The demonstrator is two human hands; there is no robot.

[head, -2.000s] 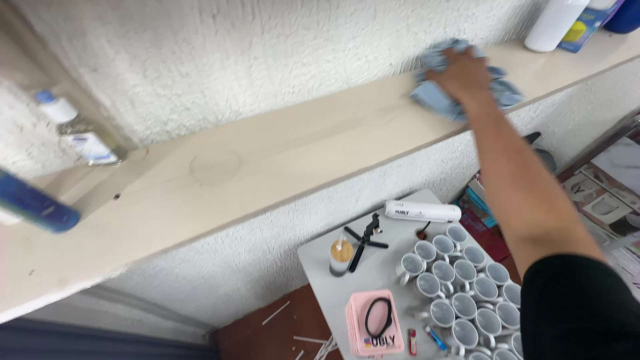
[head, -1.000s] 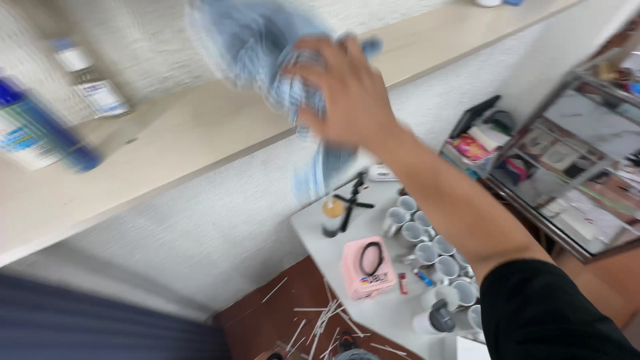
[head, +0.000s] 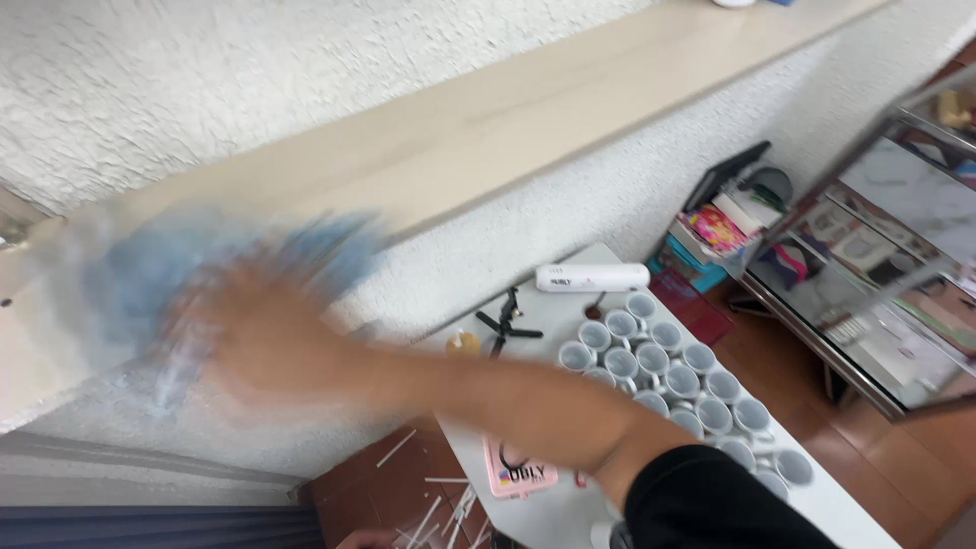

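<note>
My right hand (head: 259, 328), blurred by motion, grips a light blue cloth (head: 152, 267) over the left part of a long cream shelf (head: 457, 145). Whether the cloth touches the shelf all along cannot be told. My forearm crosses in front of a white table (head: 526, 347) standing below. At the bottom edge a bit of skin shows, too little to tell what it is. My left hand cannot be made out.
White mugs (head: 681, 379) crowd the table beside a small black tripod (head: 507, 324), a white cylinder (head: 592, 277) and a pink case (head: 518, 469). White strips (head: 457, 511) lie on the tiled floor. At the right stands a glass display case (head: 877, 252).
My right hand has moved left along the shelf with the cloth, from near the bottles at its right end. The bottles at the shelf's left end are out of view.
</note>
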